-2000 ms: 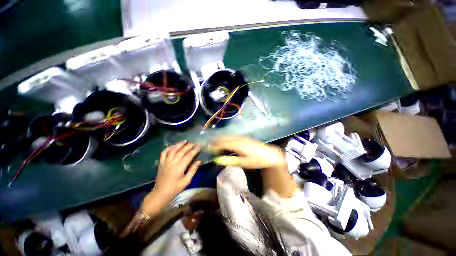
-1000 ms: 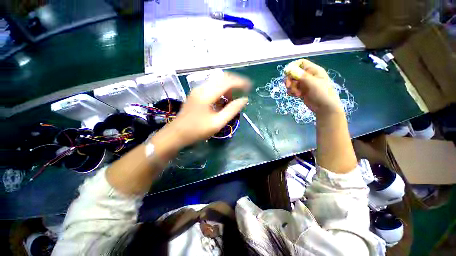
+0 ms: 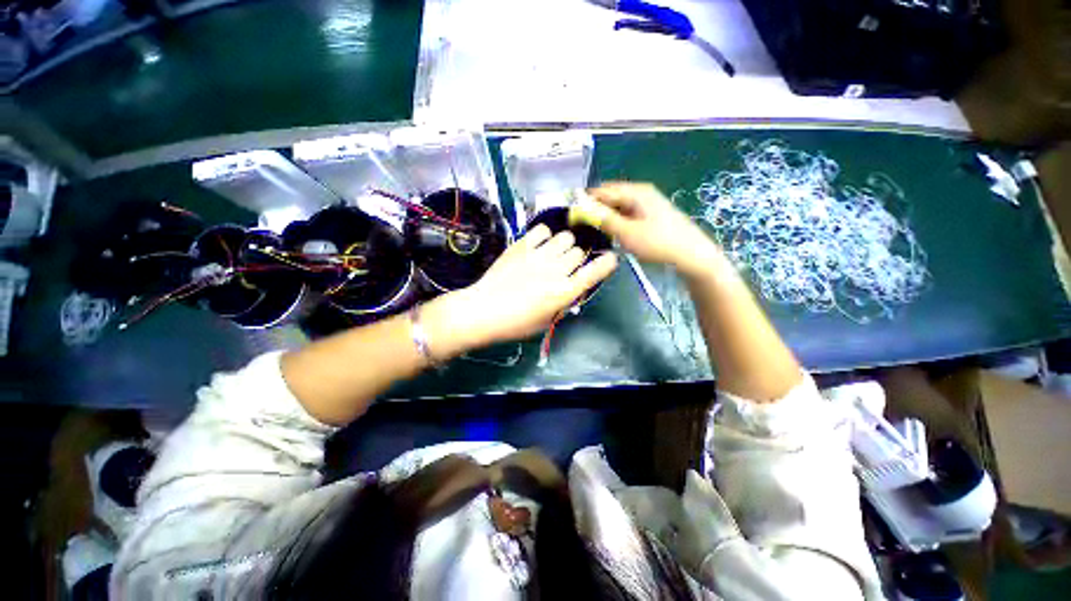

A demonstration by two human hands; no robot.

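A white camera housing with an open black interior and a flat white bracket (image 3: 549,164) stands on the green bench, rightmost in a row. My left hand (image 3: 526,282) lies over its front and left rim, fingers spread. My right hand (image 3: 640,223), with yellow tips on its fingers, is at the housing's upper right rim, fingertips pinched together. Whether a ring is between them is too small to tell. A red and yellow lead wire (image 3: 550,338) hangs out below my left hand. My hands hide most of the interior.
More housings (image 3: 458,241) with wires stand to the left. A heap of clear-white loops (image 3: 810,229) lies right, a small one (image 3: 86,317) far left. A slim pale tool (image 3: 647,289) lies beside the right hand. A blue-handled tool (image 3: 658,17) is behind. Cameras (image 3: 928,493) fill a carton below right.
My right hand has moved left from the loop heap to the rightmost housing. My left hand has settled lower over that housing. The view has shifted.
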